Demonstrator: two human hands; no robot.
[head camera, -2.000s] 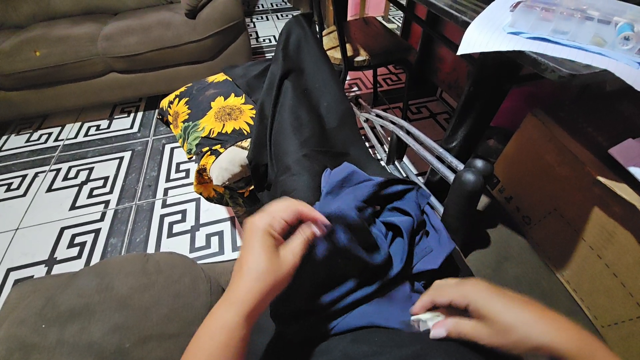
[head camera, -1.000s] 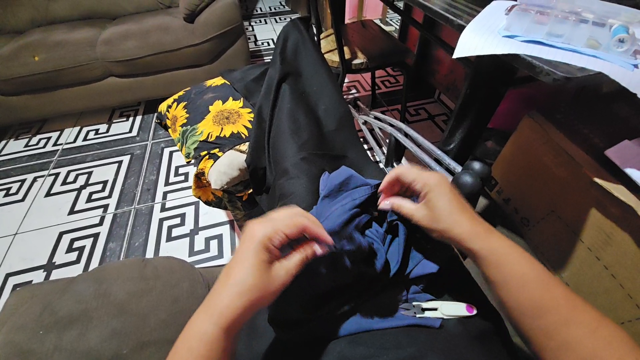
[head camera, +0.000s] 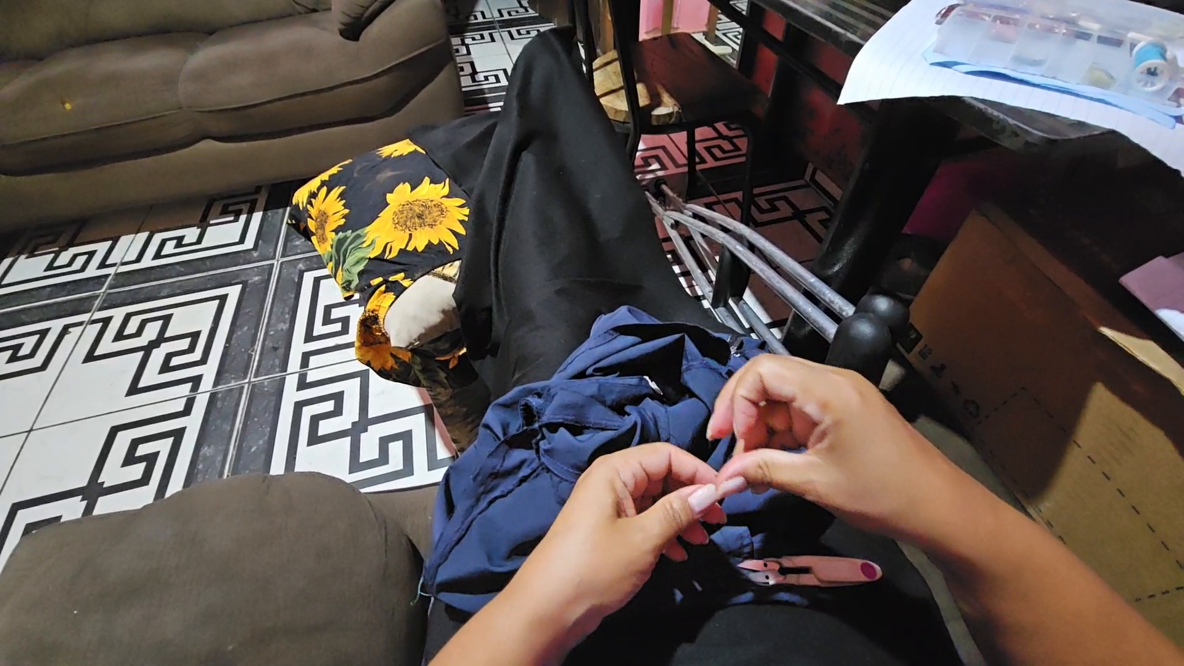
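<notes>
Navy blue fabric (head camera: 555, 462) lies bunched across the lap, over black cloth (head camera: 573, 231). Above it, my left hand (head camera: 638, 509) and my right hand (head camera: 795, 435) meet at the thumbs and fingertips. Whether something as thin as a thread or needle is pinched between them cannot be made out. Small thread snips (head camera: 809, 570) with a light handle and a dark pink dot rest on the lap just below my right hand. A thread end hangs at the fabric's lower left edge.
Sunflower-print cloth (head camera: 416, 217) lies beyond the lap at left. A clear compartment box (head camera: 1027, 42) and a blue thread spool (head camera: 1150, 67) sit on paper at upper right. Grey metal tubes (head camera: 758, 250) and a cardboard box (head camera: 1036, 398) stand at right; a brown sofa (head camera: 277, 83) is behind.
Two seconds ago my right hand was at the snips; one second ago they lay on the lap and both hands were apart over the fabric. Now the fingertips are together.
</notes>
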